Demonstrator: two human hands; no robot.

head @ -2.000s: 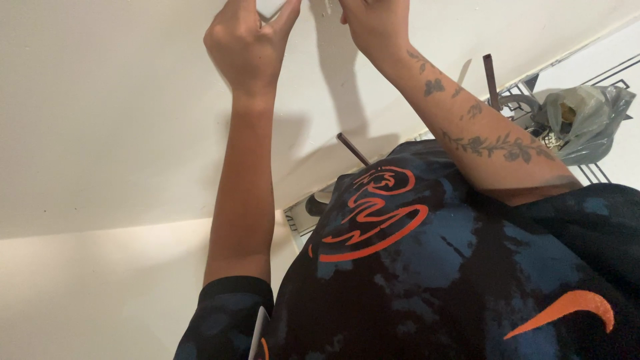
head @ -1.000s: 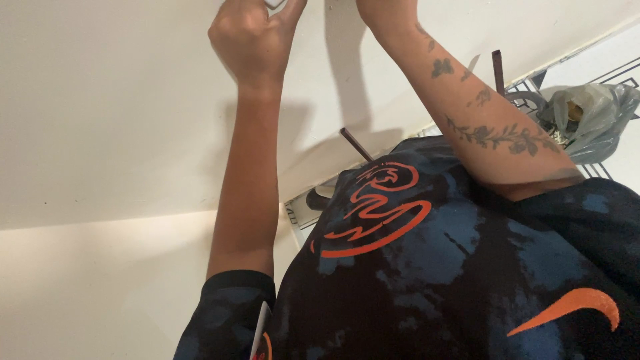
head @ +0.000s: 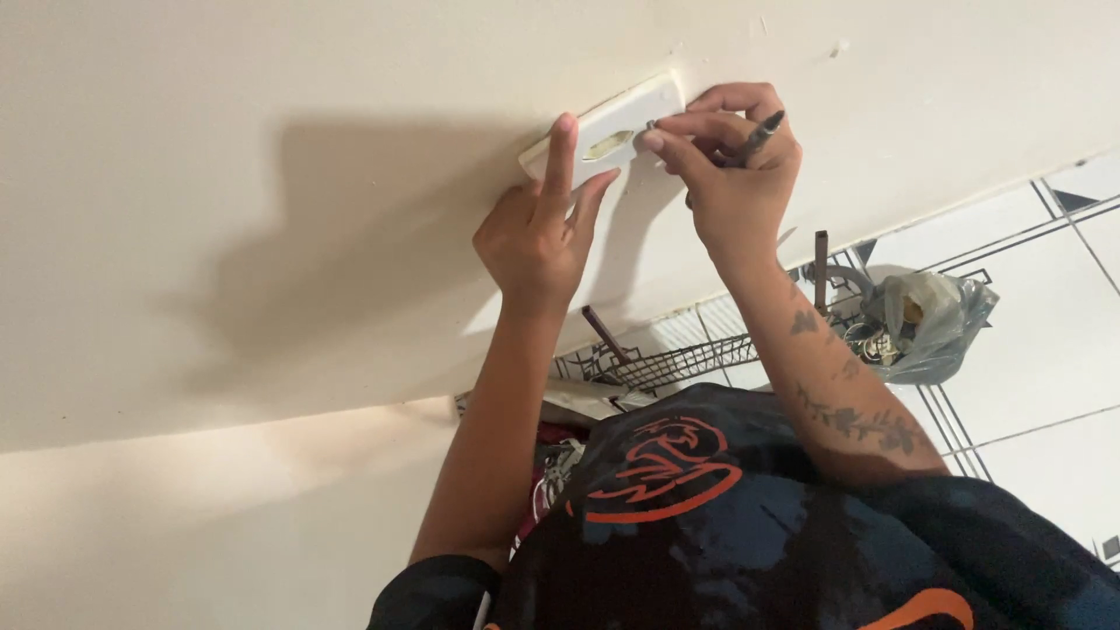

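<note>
A white rectangular outlet cover plate (head: pixel 604 122) with a long six-sided opening lies against the pale wall. My left hand (head: pixel 547 214) presses it with the index finger on its face, the thumb at its lower edge. At the plate's right part, my right hand (head: pixel 739 153) pinches a small screw (head: pixel 650 127) between thumb and index finger. A dark, slim tool, apparently a screwdriver (head: pixel 763 136), is also held in that hand, its one end sticking out past the fingers. What lies behind the plate is hidden.
Below are a dark wire rack (head: pixel 682 363) with upright posts, a grey plastic bag (head: pixel 941 328) with things in it, and a white tiled floor (head: pixel 1041 350) with black lines. The wall (head: pixel 175 219) bears my arms' shadow. A small wall plug or stub (head: pixel 838 48) shows at upper right.
The view has tilted, so both hands and the whole plate now show; before, they were cut off at the top edge. The wire rack has come into view.
</note>
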